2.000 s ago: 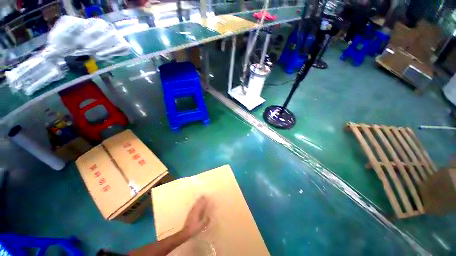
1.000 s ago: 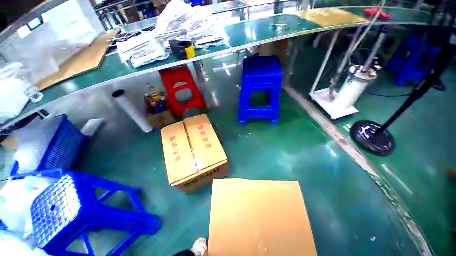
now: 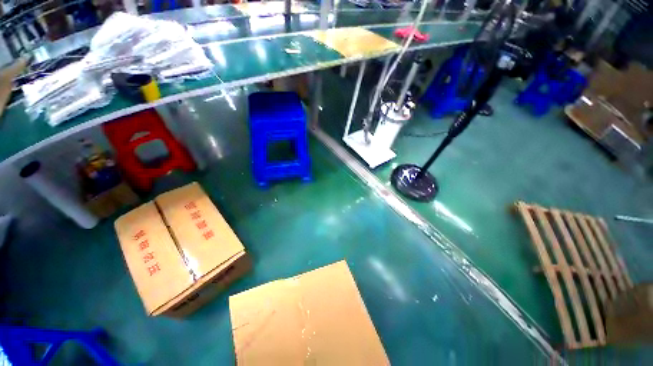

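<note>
A plain brown carton (image 3: pixel 308 318) lies nearest to me at the bottom centre, its lower part cut off by the picture's edge. A faint shiny line runs down its face. A closed carton with red printing (image 3: pixel 179 246) stands on the green floor to its left, a small gap between them. A shiny strip shows on its centre seam. Neither of my hands is in the picture.
A blue stool (image 3: pixel 279 136) and a red stool (image 3: pixel 149 149) stand by the green bench (image 3: pixel 250 61). A black fan base (image 3: pixel 414 182), a white canister unit (image 3: pixel 387 132) and a wooden pallet (image 3: pixel 576 271) are to the right. Another blue stool (image 3: pixel 54 343) is bottom left.
The view swung left, then back right. The hand on the near carton two seconds ago and the one at its left edge one second ago are out of view.
</note>
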